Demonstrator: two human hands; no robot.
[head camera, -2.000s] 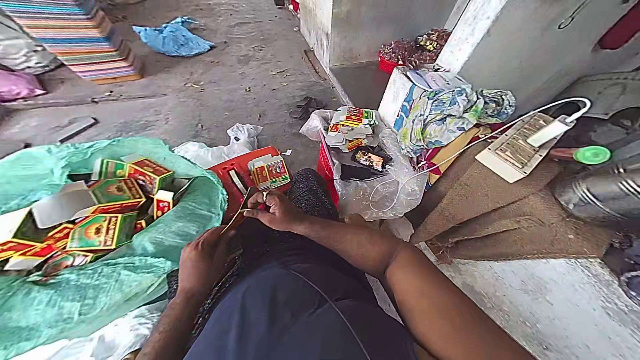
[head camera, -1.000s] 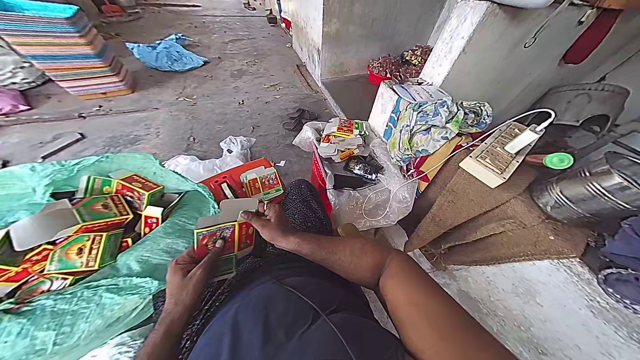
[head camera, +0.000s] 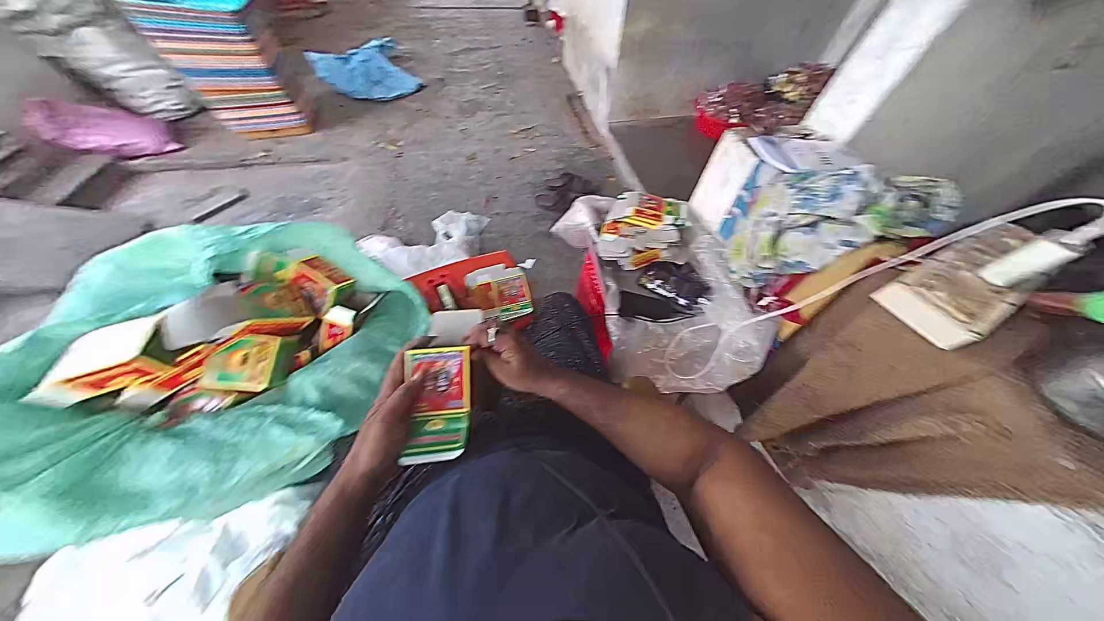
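Note:
A red, yellow and green printed cardboard box (head camera: 438, 397), its pale flap raised at the top, is held over my lap. My left hand (head camera: 392, 418) grips it along its left side. At its upper right, my right hand (head camera: 516, 355) is closed near the flap; whether its fingers pinch the card is not clear. Just beyond the hands, a small printed carton (head camera: 509, 295) rests on a red tray (head camera: 466, 263). To the left, a green plastic sheet (head camera: 302, 440) holds several similar boxes (head camera: 246, 362), some with their flaps up.
A red basket (head camera: 595, 302) lined with clear plastic holds flattened cartons (head camera: 642, 226) and a dark object. Right of it lie a patterned cloth (head camera: 802, 216), brown sacking (head camera: 931, 414) and a power strip (head camera: 957, 285) with a white cable. A white plastic bag (head camera: 431, 250) lies beyond the tray.
Two seconds ago the hands held something thin; one second ago a box with its flap spread showed between them. Now the box stands more upright in my left hand, its printed face showing.

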